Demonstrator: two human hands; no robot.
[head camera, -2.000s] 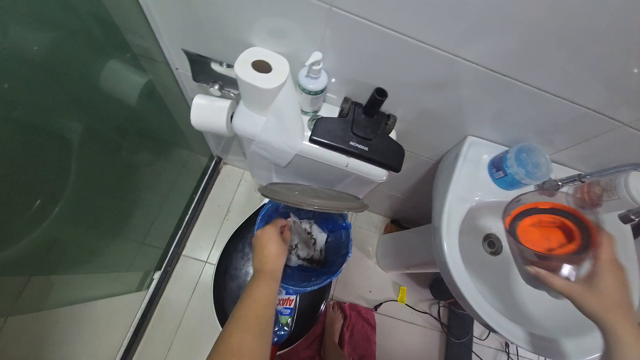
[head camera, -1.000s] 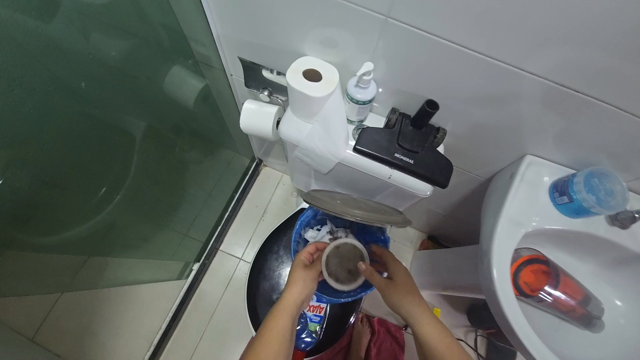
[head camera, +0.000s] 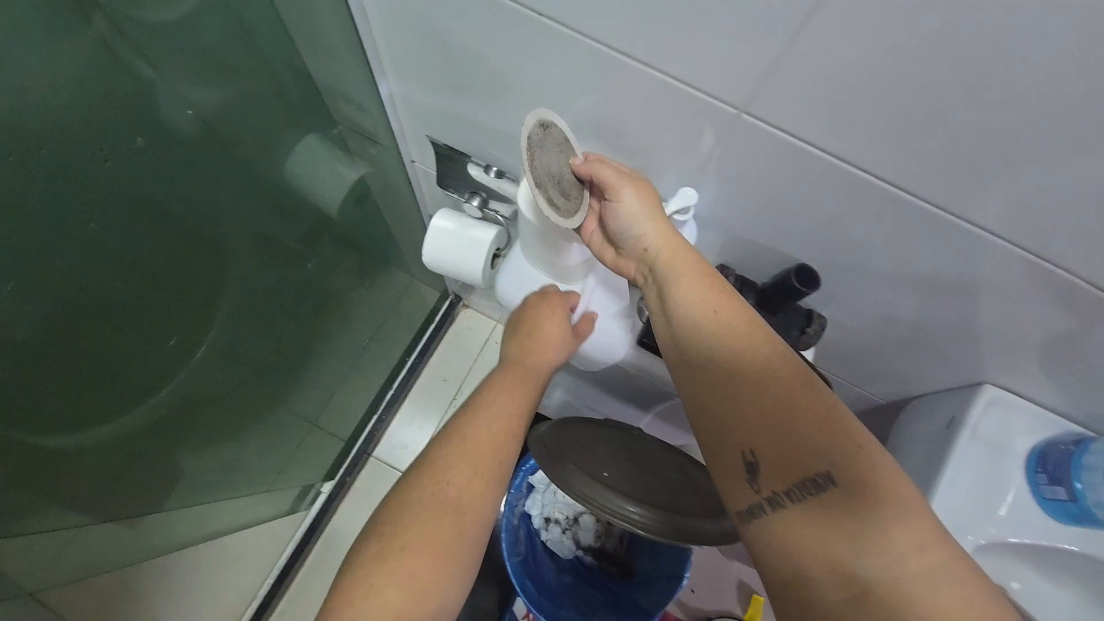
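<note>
My right hand (head camera: 623,211) holds a round, white-rimmed filter (head camera: 555,168) with a grey, dusty face, raised in front of the upright paper roll (head camera: 548,246). My left hand (head camera: 545,332) is at the hanging sheet of paper (head camera: 604,323) just below that roll, thumb and fingers around its edge. Under my forearms is a bin lined with a blue bag (head camera: 552,595), with crumpled paper and dark dirt (head camera: 565,526) inside. Its grey-brown lid (head camera: 634,479) stands tilted over the opening.
A second paper roll (head camera: 461,247) hangs on a metal wall holder. Behind my right hand are a white pump bottle (head camera: 683,211) and a black vacuum floor head (head camera: 780,302). The sink (head camera: 957,448) with a blue container (head camera: 1065,479) stands at right; a green glass shower panel (head camera: 172,259) is at left.
Both hands have moved from over the bin up to the paper roll. The filter, held in both hands a second ago, is now in my right hand alone. The view has shifted.
</note>
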